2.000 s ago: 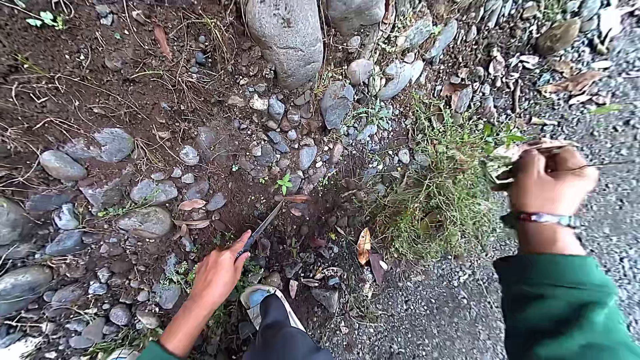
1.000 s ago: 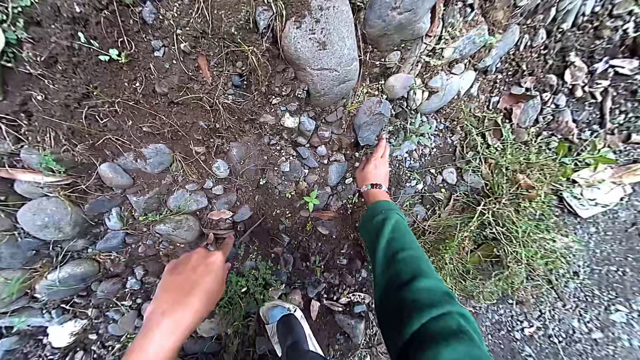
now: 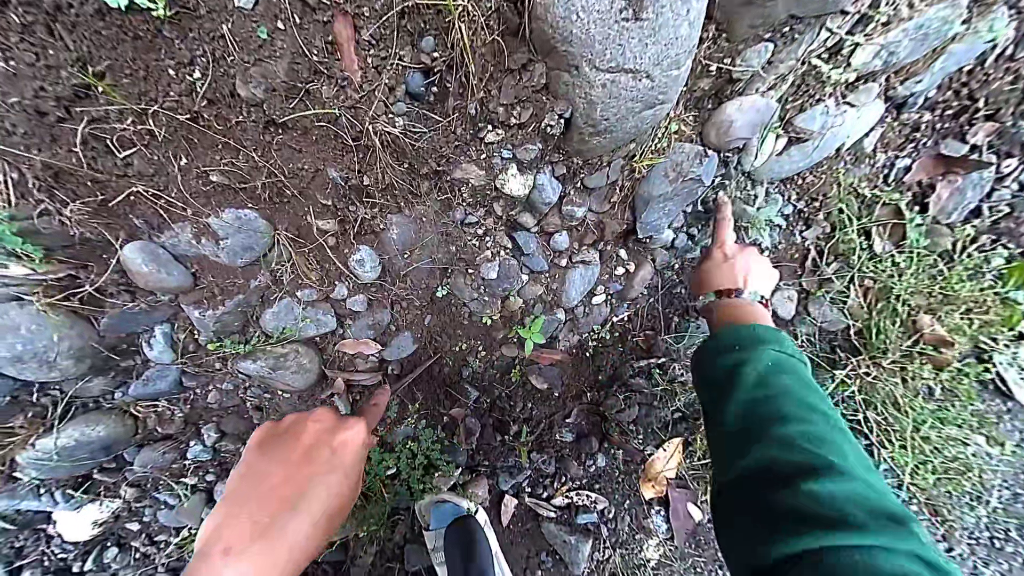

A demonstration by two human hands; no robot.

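Observation:
My left hand (image 3: pixel 292 480), at the lower left, is closed around a knife, its index finger stretched forward. The handle is hidden by the hand; the narrow dark blade (image 3: pixel 416 374) shows past the fingertip, over soil near brown dry leaves (image 3: pixel 358 346). A small green seedling (image 3: pixel 530 334) grows to the right of the blade. My right hand (image 3: pixel 732 272), with a beaded bracelet, has its index finger extended to small greyish-green weeds (image 3: pixel 760 220) beside a grey angular stone (image 3: pixel 676 188). Its other fingers are curled, and whether they hold anything is hidden.
A large grey boulder (image 3: pixel 620 72) stands at the top, with flat stones (image 3: pixel 832 136) to its right. Rounded stones (image 3: pixel 48 340) lie at left. A heap of grassy weeds (image 3: pixel 920 352) spreads at right. My shoe (image 3: pixel 456 520) is at bottom centre.
My right hand has moved left from above the gravel, where it held plant matter, to the weeds by the angular stone. My left hand still has the knife.

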